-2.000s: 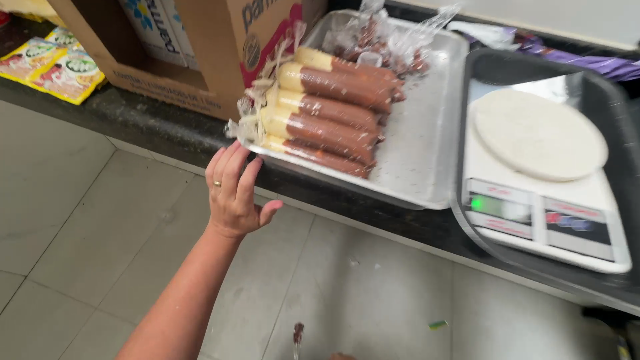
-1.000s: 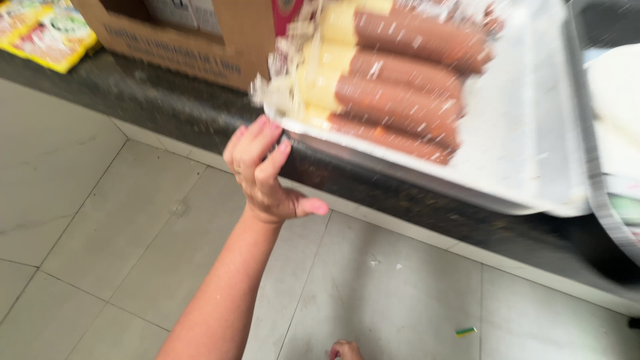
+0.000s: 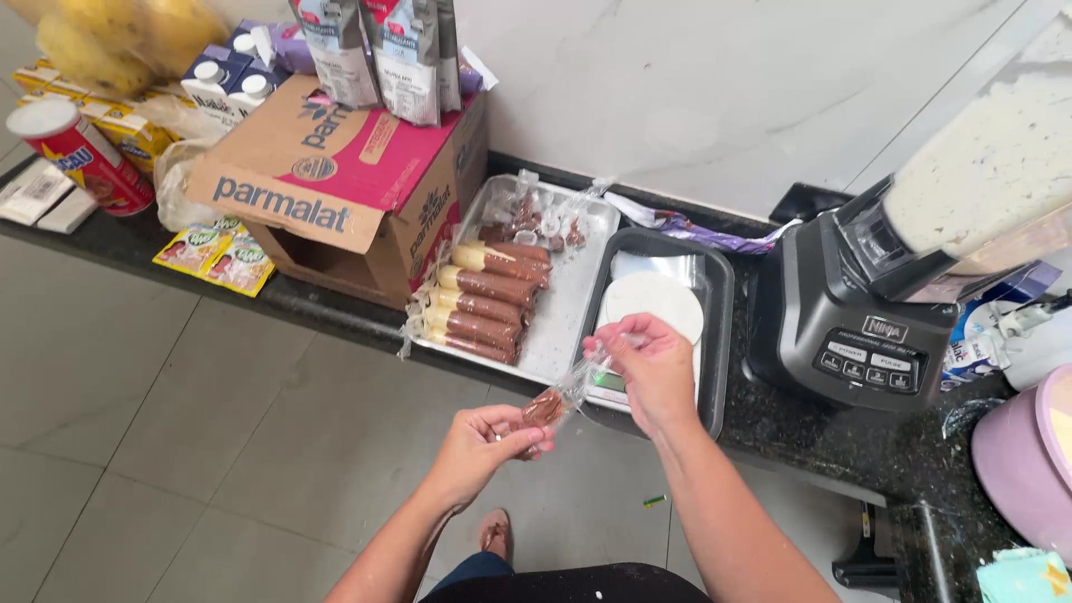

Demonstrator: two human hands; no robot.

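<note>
My left hand [image 3: 494, 444] grips the lower end of a clear plastic bag [image 3: 548, 408] with brown chocolate filling inside. The bag's upper part is pinched in the fingers of my right hand [image 3: 645, 360], in front of a kitchen scale [image 3: 653, 306] in a black tray [image 3: 718, 335]. To the left, filled tubular bags [image 3: 486, 306], brown with pale yellow ends, lie side by side in a metal tray [image 3: 559, 335]. Smaller bags with chocolate pieces [image 3: 536, 219] are at the back of that tray.
A Parmalat cardboard box [image 3: 335, 180] stands left of the metal tray, with foil pouches [image 3: 408, 63] on top. A Ninja blender [image 3: 871, 310] holding a pale mixture stands to the right, near a pink tub [image 3: 1017, 456]. The dark stone counter edge [image 3: 335, 310] runs below the trays.
My right hand has come into view, and a chocolate-filled bag is now between both hands. My left hand has left the counter edge beside the metal tray. The view has shifted to show more of the counter.
</note>
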